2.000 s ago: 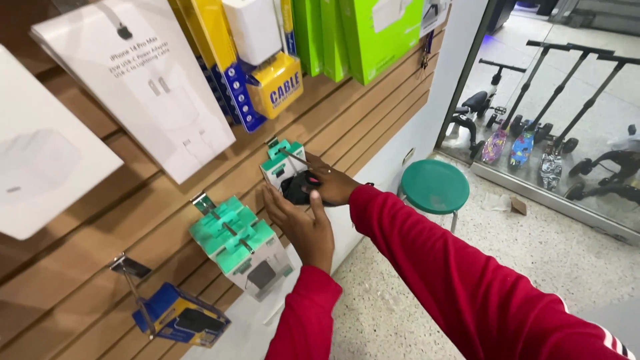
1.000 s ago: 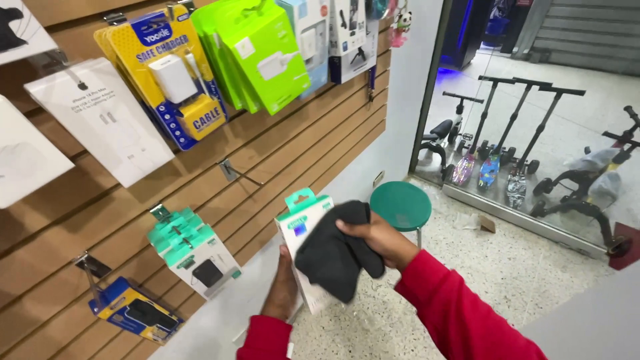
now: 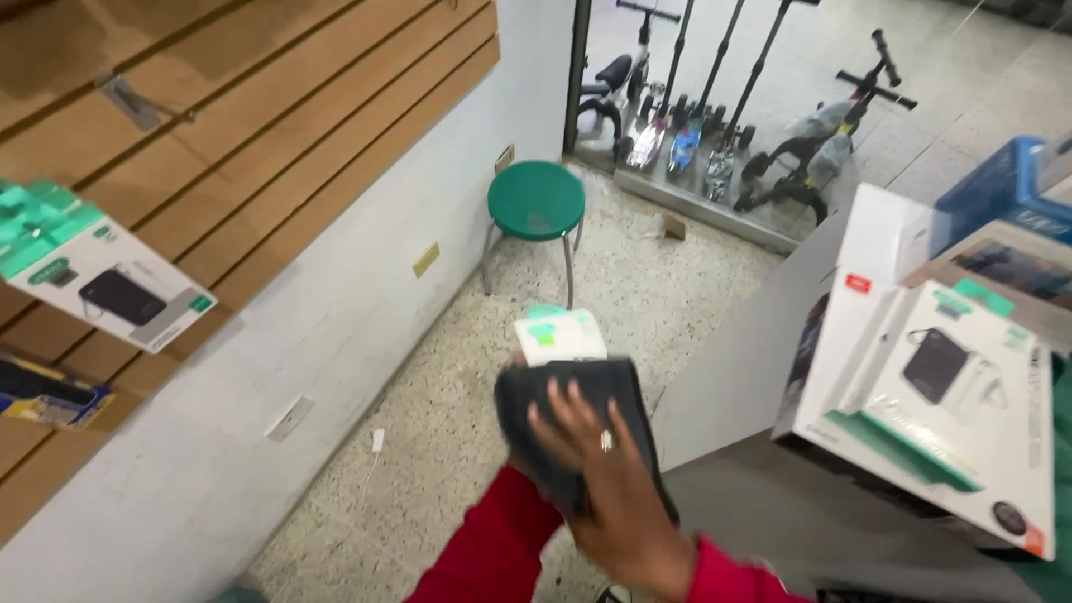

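A white and green retail box (image 3: 563, 337) pokes out past a black cloth (image 3: 578, 394) that covers the rest of it. Across the cloth lies my right hand (image 3: 615, 477), fingers spread and blurred, with a ring on one finger. My left hand is mostly hidden beneath the cloth; a bit of it (image 3: 519, 360) shows by the box, which it appears to support. On the slatted wall at left, a stack of power bank boxes (image 3: 126, 285) hangs near a bare metal hook (image 3: 138, 105).
A green stool (image 3: 536, 201) stands by the white wall. At right, a counter (image 3: 737, 494) bears stacked boxes, with a power bank box (image 3: 946, 385) on top. Behind glass stand scooters (image 3: 687, 142) and a balance bike (image 3: 804, 159). A blue and yellow package (image 3: 50, 389) hangs low left.
The box was by the wall hooks two seconds ago, then away from them; now it is under the cloth. My right hand has flattened over the cloth. The view has swung right.
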